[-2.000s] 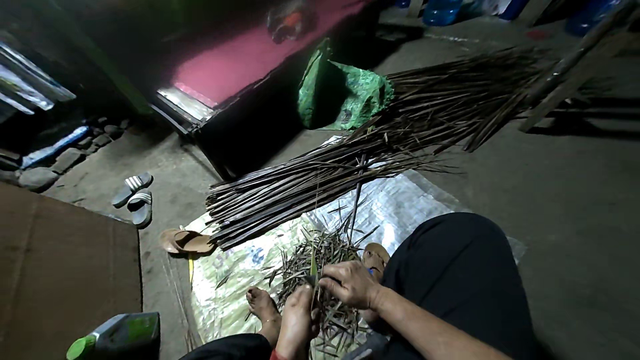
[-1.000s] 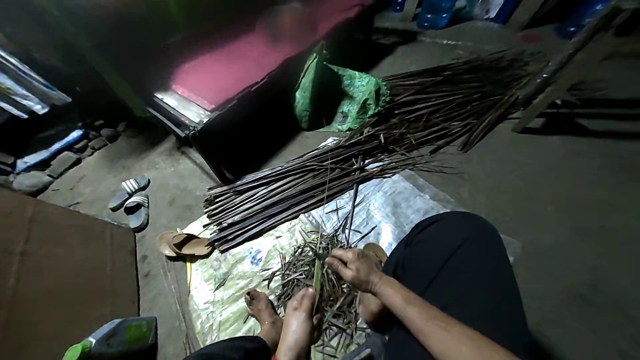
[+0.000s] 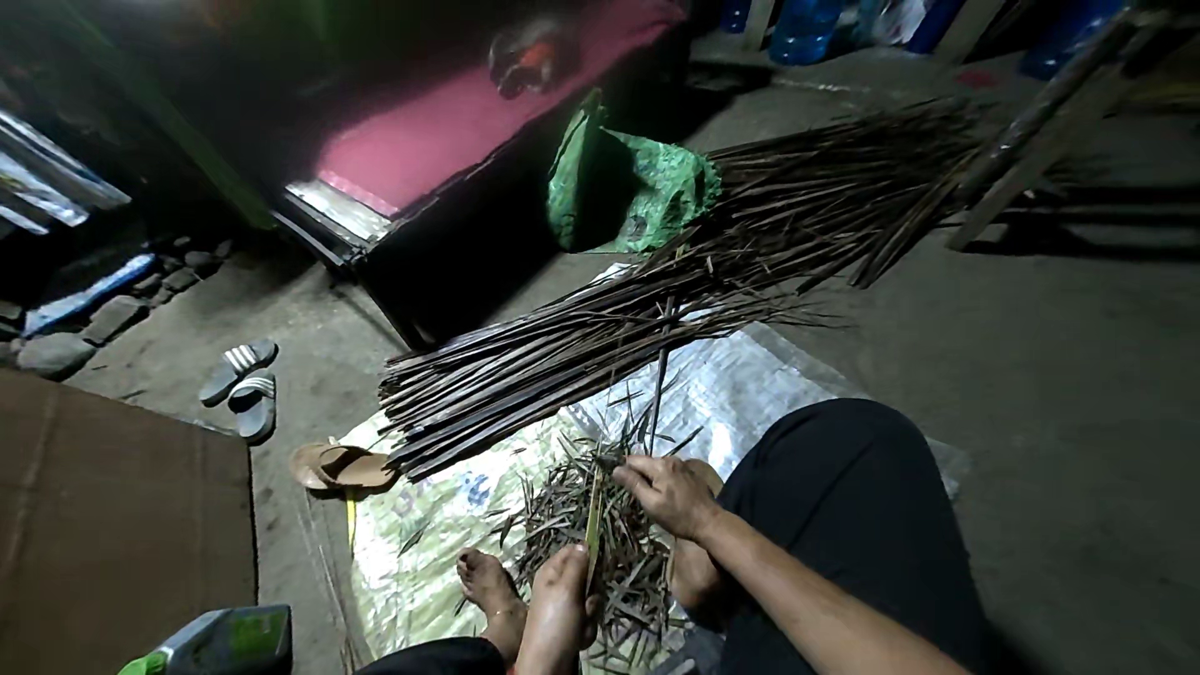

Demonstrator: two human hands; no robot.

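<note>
My left hand (image 3: 560,600) grips the lower end of a thin greenish palm-leaf strip (image 3: 594,520), which stands up away from me. Farther along the strip, my right hand (image 3: 662,486) is closed on a small dark tool (image 3: 607,462), perhaps a knife blade, that touches the strip; its shape is mostly hidden by the fingers. Beneath both hands lies a heap of short brown shavings (image 3: 630,600) between my bare feet. Past the heap, a large bundle of long dry palm leaves or midribs (image 3: 525,366) stretches from the sack sheet toward the upper right.
A woven plastic sack sheet (image 3: 422,534) lies underfoot. Around it are a brown slipper (image 3: 345,467), grey slides (image 3: 251,403), a cardboard panel (image 3: 122,487) and a plastic jug (image 3: 230,642). Beyond stand a bench with a pink top (image 3: 441,122), a green sack (image 3: 656,187) and a wooden leg (image 3: 1031,141).
My right hand, close to my left hand two seconds ago, has moved away from it along the strip. The left hand stays low, near the feet.
</note>
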